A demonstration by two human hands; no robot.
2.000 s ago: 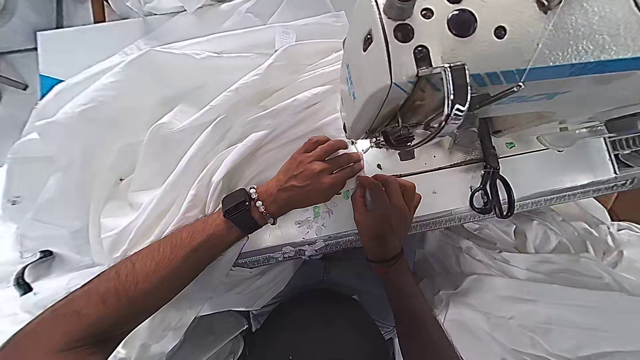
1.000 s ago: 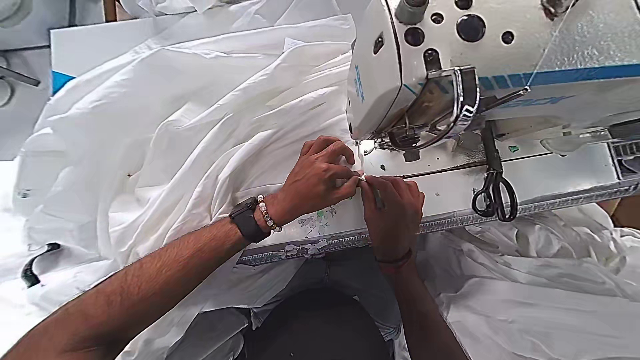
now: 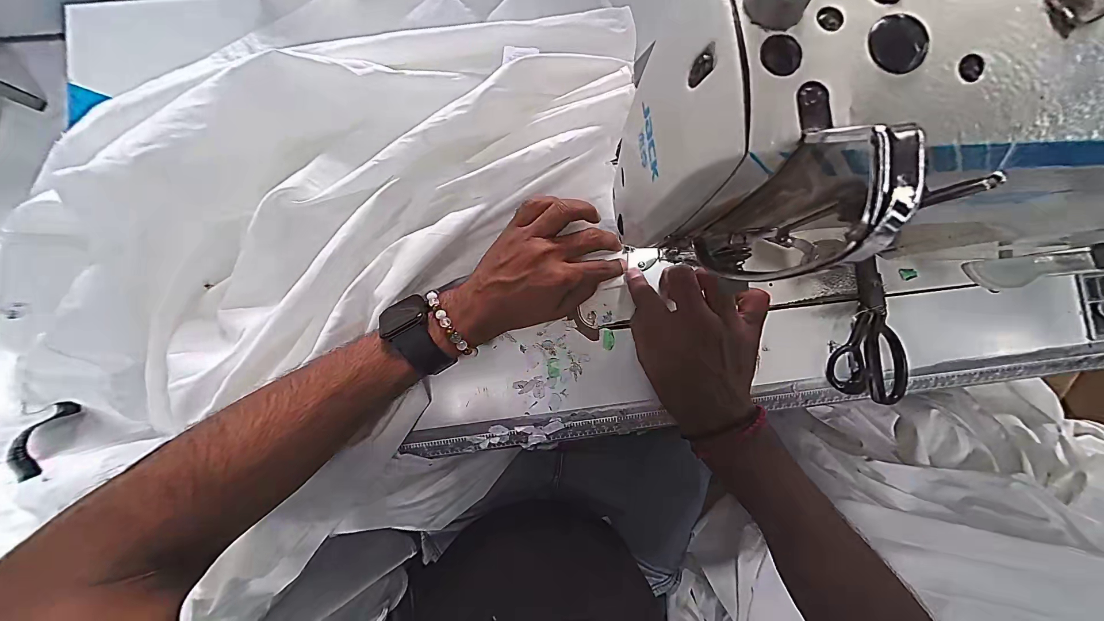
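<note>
White fabric (image 3: 345,190) spreads in folds over the left of the table, its right edge running to the sewing machine. My left hand (image 3: 543,267) is shut on that edge just left of the needle area, a watch and a bead bracelet on its wrist. Close beside it, my right hand (image 3: 699,345) has thumb and fingers near the presser foot, its fingertips nearly meeting those of the left; whether it pinches the cloth is not clear. The Jack sewing machine head (image 3: 699,112) stands above and to the right of both hands, and its needle is hard to make out.
Black-handled scissors (image 3: 869,358) lie on the machine bed, right of my right hand. A measuring tape strip (image 3: 621,423) runs along the table's front edge. Thread and fabric scraps (image 3: 552,366) are scattered near it. More white cloth (image 3: 966,526) is heaped at the lower right.
My right hand has moved from beside my left fingertips toward the presser foot, its fingers now more spread. My left hand stays by the cloth's edge.
</note>
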